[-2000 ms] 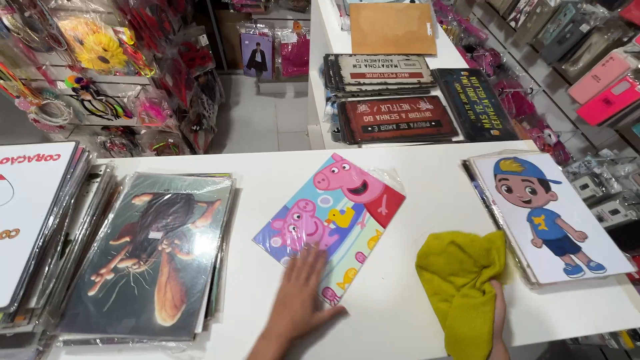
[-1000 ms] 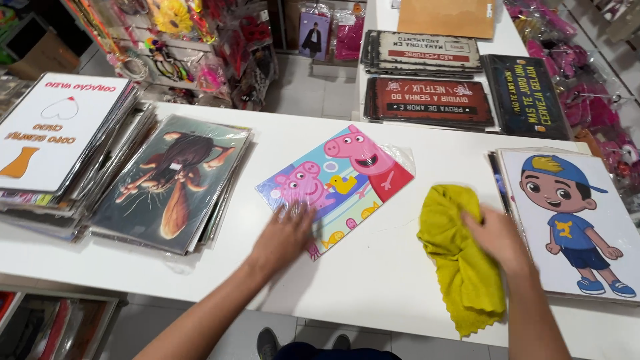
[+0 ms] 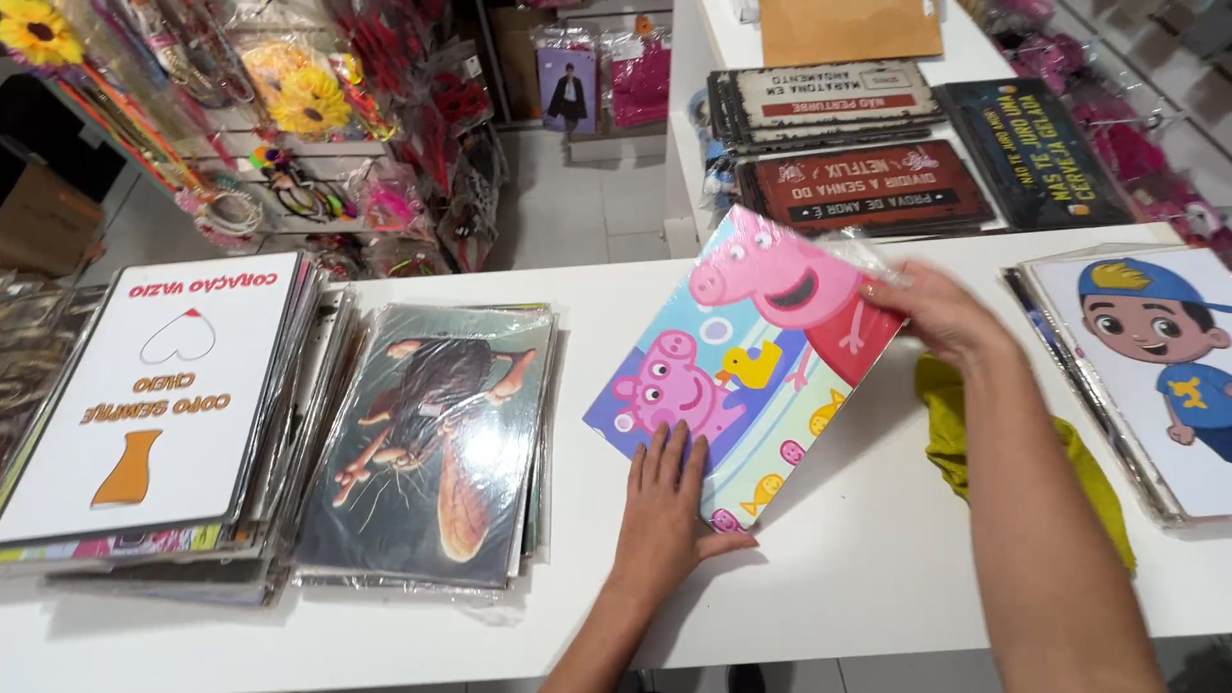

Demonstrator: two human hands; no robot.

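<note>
A cartoon pig picture board (image 3: 760, 375) in clear plastic lies at a slant over the white counter (image 3: 847, 577), its right side tilted up. My right hand (image 3: 938, 313) grips its right edge, fingers at the plastic. My left hand (image 3: 669, 500) rests with fingers spread on its lower left part, holding nothing. Under my right forearm lies a yellow-green cloth (image 3: 1078, 472), partly hidden. A bagged stack topped by a dark picture (image 3: 433, 443) is left of the board. At the right, a stack is topped by a board of a cartoon boy in a cap (image 3: 1165, 375).
A tall stack of bagged signs (image 3: 164, 385) is at the far left. Beyond the counter, a second white surface holds a red sign (image 3: 866, 188), a dark sign (image 3: 1039, 154) and a brown board (image 3: 852, 29). A rack of hair accessories (image 3: 318, 125) stands at the upper left.
My right hand has left the cloth and taken hold of the pig board's right edge, which is now raised. The cloth lies on the counter. My left hand stays on the board.
</note>
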